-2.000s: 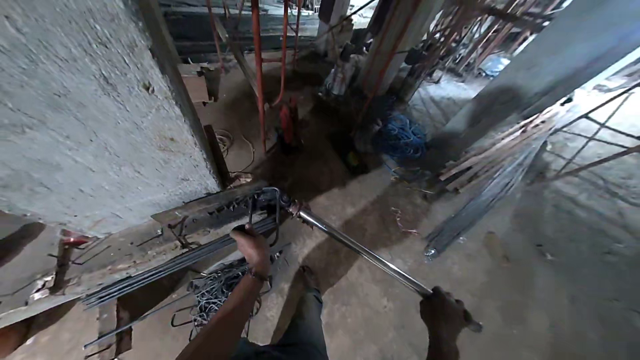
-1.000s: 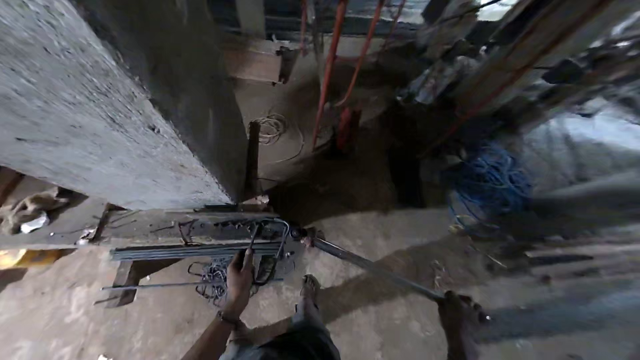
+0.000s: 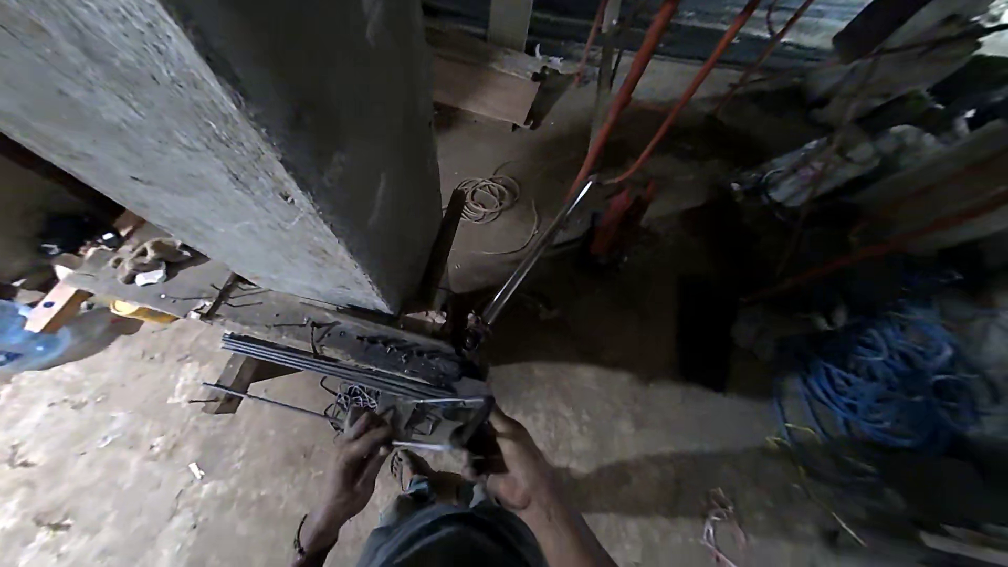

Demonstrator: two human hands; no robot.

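Both my hands are on a bent steel rebar stirrup (image 3: 433, 446) in front of my legs. My left hand (image 3: 364, 453) grips its left end, and my right hand (image 3: 504, 461) closes on its right end. Just beyond lie straight steel bars (image 3: 339, 366), beside a plank fitted with a dark bar-bending plate (image 3: 402, 352). The long metal lever pipe (image 3: 539, 256) points up and away from the end of that plank, touched by neither hand. Under the bars sits a heap of bent wire or thin stirrups (image 3: 354, 398), partly hidden by my left hand.
A concrete column (image 3: 354, 157) rises just past the plank. Red-orange props (image 3: 630, 90) stand ahead. A coil of pale cord (image 3: 488, 198) lies beyond the column, and a tangle of blue cable or hose (image 3: 882, 386) lies on the right. Rubble (image 3: 150, 260) is at the left.
My right hand has let go of the lever pipe and come in to the stirrup. The pipe has swung from the right to point away from me. The view has turned and tilted.
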